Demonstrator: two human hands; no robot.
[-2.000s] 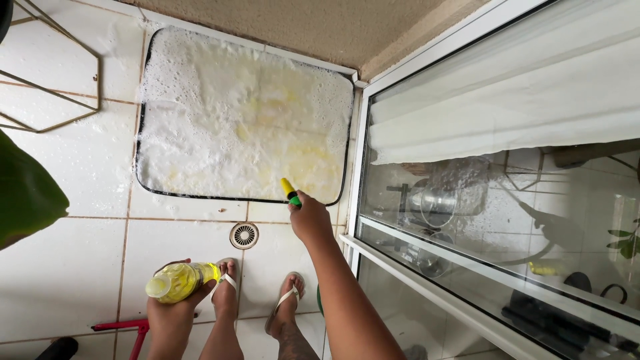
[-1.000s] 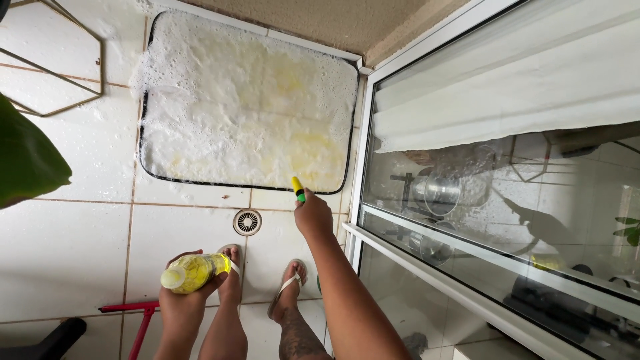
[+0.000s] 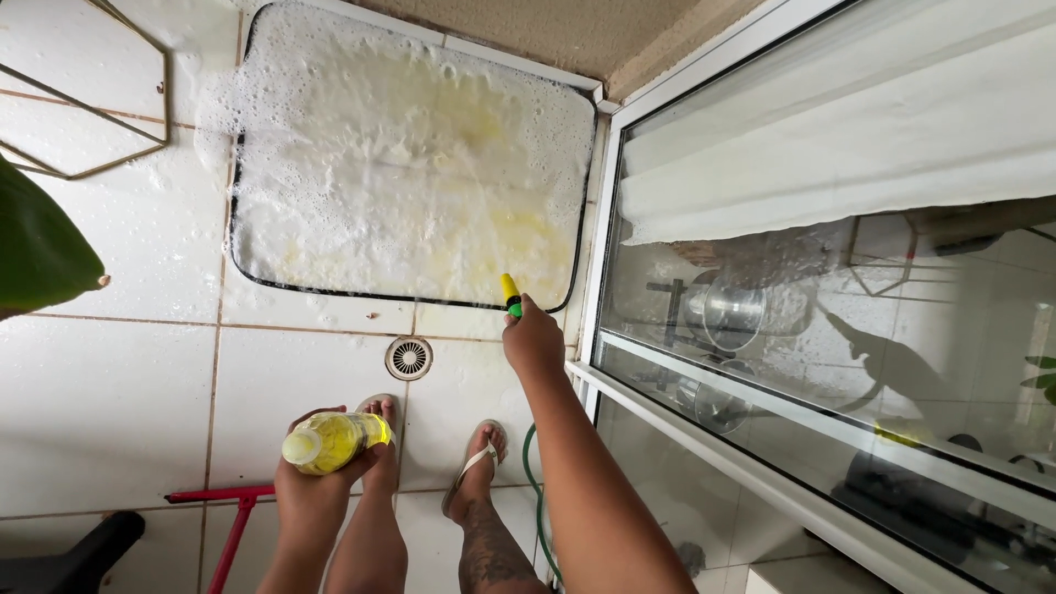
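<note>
My left hand (image 3: 318,483) is closed around a clear bottle of yellow liquid (image 3: 334,441) with a pale cap, above my left foot. My right hand (image 3: 534,337) grips a yellow, black and green hose nozzle (image 3: 511,295) at the near right edge of a dark-rimmed, light rectangular mat or panel (image 3: 412,165) on the floor. Water, white foam and yellow patches cover its surface. Behind my right forearm, a green hose (image 3: 538,495) runs down; its join to the nozzle is hidden by my hand.
A round floor drain (image 3: 408,358) lies in the white tiles in front of my sandalled feet. At lower left is a red squeegee (image 3: 239,528). A metal-framed stand (image 3: 167,99) and a green leaf (image 3: 45,239) are at left. A glass sliding door (image 3: 742,330) borders the right.
The foam on the panel has thinned, and more of its light surface shows. Both hands keep hold of the bottle and the nozzle. The nozzle points more to the upper left than two seconds ago is not clear.
</note>
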